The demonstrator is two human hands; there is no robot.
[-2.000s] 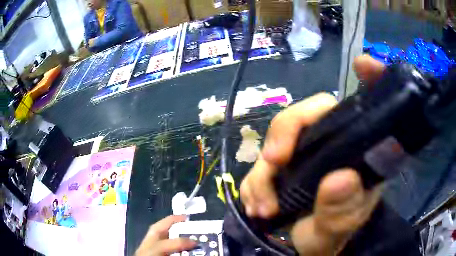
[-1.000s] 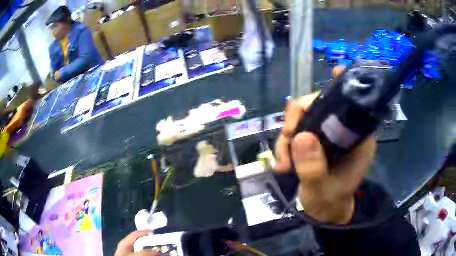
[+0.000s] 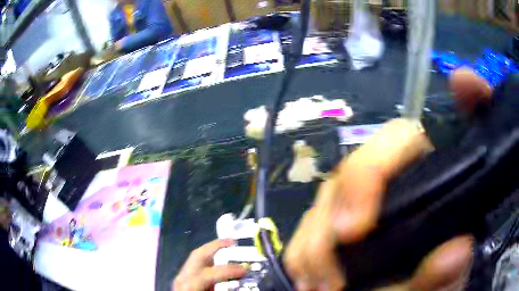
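My right hand [image 3: 364,210] is large and blurred at the lower right, wrapped around the thick black barrel of the electric screwdriver [image 3: 432,187]. Its black cord [image 3: 265,170] with yellow tape [image 3: 267,237] hangs in front of the work. My left hand [image 3: 207,267] is at the bottom centre, its fingers on the white toy housing [image 3: 227,256], which has a dark panel with pale circles. A small white piece [image 3: 233,226] with thin wires [image 3: 252,190] adjoins the housing's top. The screwdriver's tip is hidden.
A pink princess sheet [image 3: 122,210] and a black box [image 3: 74,170] lie left. Blue printed sheets [image 3: 196,59] run across the back. Peeling pale patches [image 3: 301,113] mark the dark bench. A metal post [image 3: 420,62] stands right, near blue plastic [image 3: 484,63]. A person [image 3: 139,25] sits far left.
The view swung right, then back left. The screwdriver in my right hand rose away from the housing, then came back lower and closer to the camera. My left hand stays on the housing.
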